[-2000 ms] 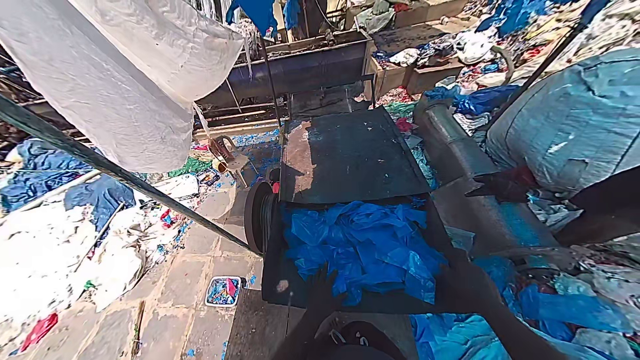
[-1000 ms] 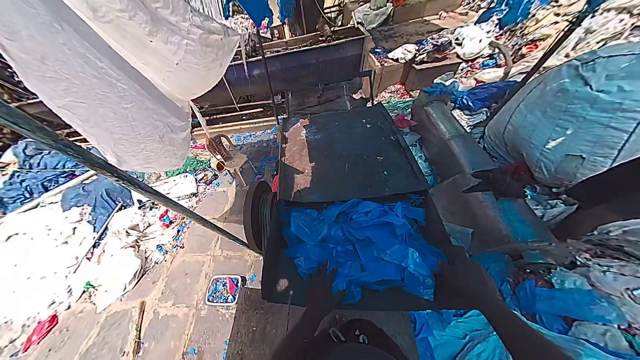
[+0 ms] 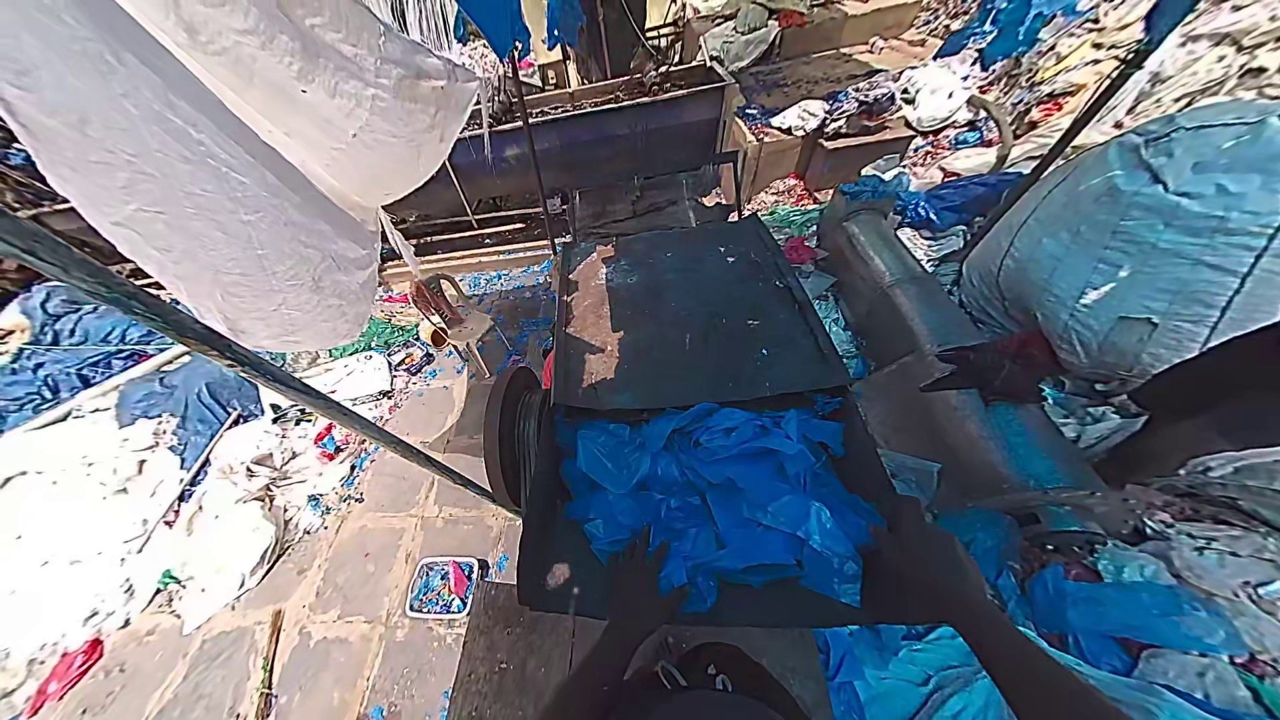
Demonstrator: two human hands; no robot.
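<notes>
A heap of blue plastic film point(image 3: 720, 490) lies in the open mouth of a dark metal machine, below its sloping metal cover point(image 3: 700, 310). My left hand point(image 3: 640, 585) rests at the heap's near left edge, with its fingers against the film. At the right side of the mouth, my right hand point(image 3: 915, 560) is beside the film and the dark rim. Both hands are in deep shadow, so whether either one grips anything cannot be told.
A grooved pulley wheel point(image 3: 517, 440) sits at the machine's left side. A slanting pole point(image 3: 250, 365) crosses the left. Below it stands a small tub of scraps point(image 3: 443, 587). A large stuffed sack point(image 3: 1130, 240) and a metal cylinder point(image 3: 900, 280) are at the right.
</notes>
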